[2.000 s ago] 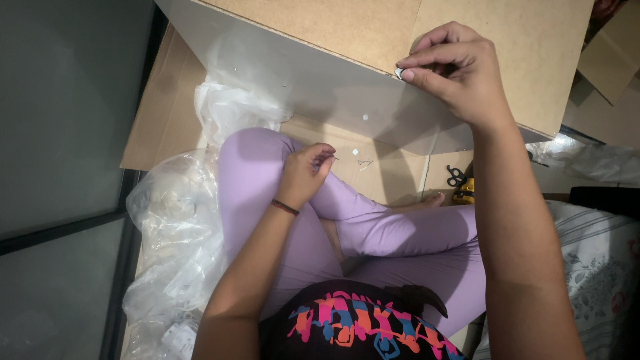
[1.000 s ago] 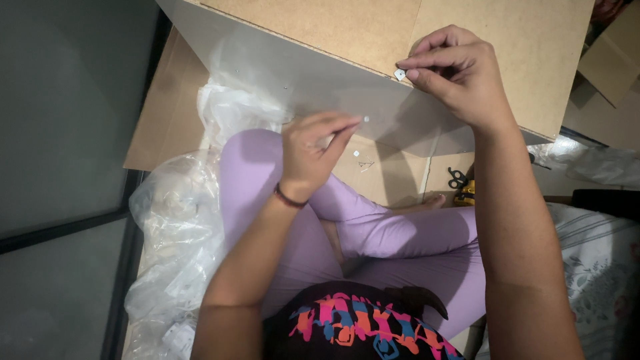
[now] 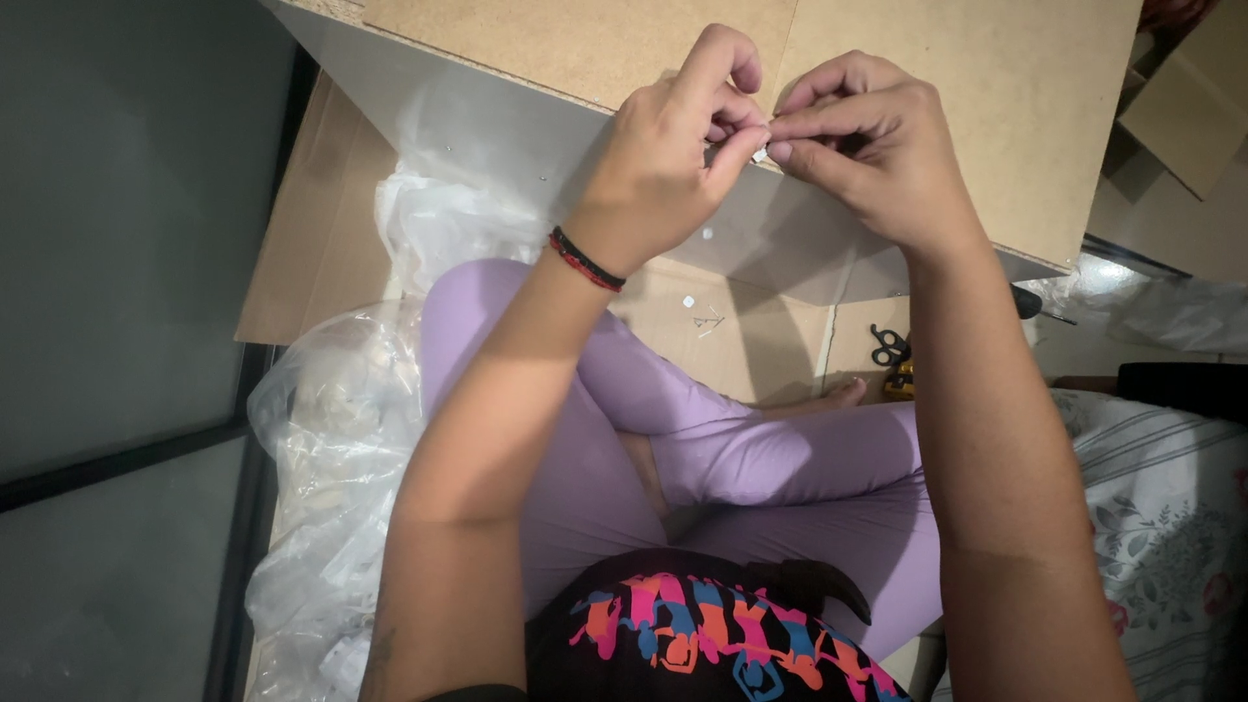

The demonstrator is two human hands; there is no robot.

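A small white plastic piece (image 3: 760, 154) lies between the fingertips of both hands, at the upper edge of a large board cabinet (image 3: 946, 127). My right hand (image 3: 868, 146) pinches it from the right with thumb and forefinger. From the left my left hand (image 3: 682, 146) brings thumb and forefinger together at the same spot; whether it grips a nail there is too small to tell. The cabinet has a brown fibreboard back panel and a grey side. On the cardboard below, a white square piece (image 3: 688, 302) lies near several small nails (image 3: 710, 322).
Scissors with black handles (image 3: 888, 346) and a yellow tool (image 3: 899, 380) lie beside my foot. Clear plastic wrapping (image 3: 331, 419) covers the floor at left, by a cardboard sheet (image 3: 317, 224) and a dark glass panel (image 3: 117, 214). At right are a screwdriver (image 3: 1030, 302) and patterned fabric (image 3: 1170, 507).
My left hand has risen from over my lap to the cabinet edge and now meets my right hand. My right hand has stayed at that edge with the white piece.
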